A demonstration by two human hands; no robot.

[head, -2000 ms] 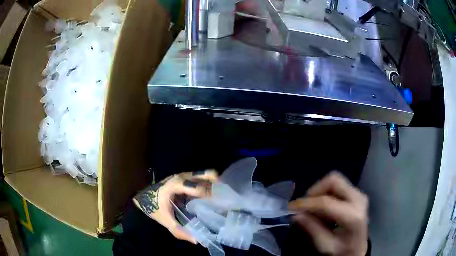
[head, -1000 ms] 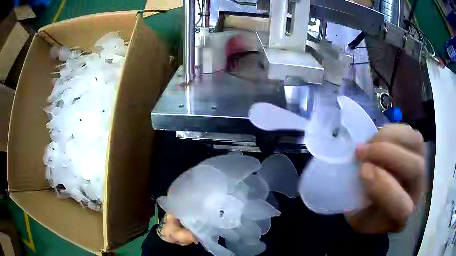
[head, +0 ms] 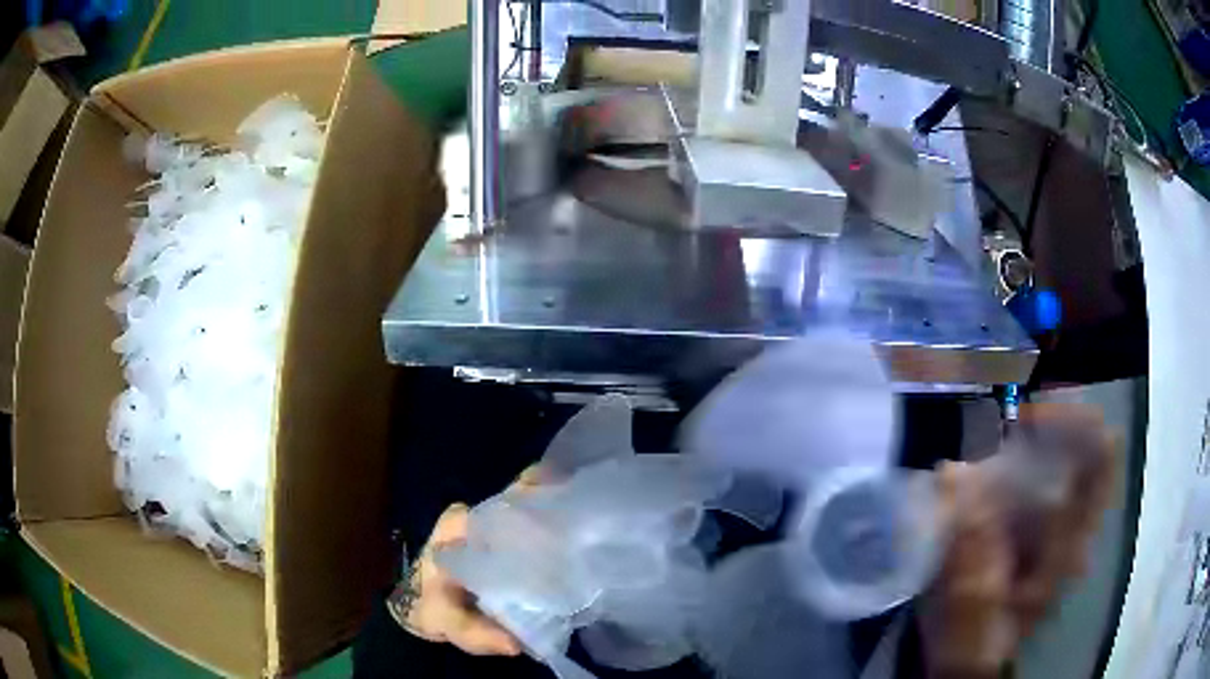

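A stack of translucent white fan blades (head: 617, 551) is held low in front of me by my left hand (head: 451, 590), which shows at the stack's left side, fingers partly hidden behind it. My right hand (head: 1015, 531) is blurred at the lower right and holds a single fan blade (head: 869, 537) by its right edge. This blade's round hub faces me, with one petal pointing up across the machine plate's front edge. The single blade overlaps the stack's right side in view; I cannot tell if they touch.
The shiny machine base plate (head: 597, 318) lies ahead, with the pale press head (head: 763, 186) over it and a guide post (head: 483, 120) at its left. An open carton (head: 338, 398) full of white blades stands left. A blue knob (head: 1040, 310) and a white-topped table (head: 1174, 438) are right.
Over the last second my right hand has lowered the single blade from in front of the plate towards the stack, and the blade has turned. The left hand still holds the stack.
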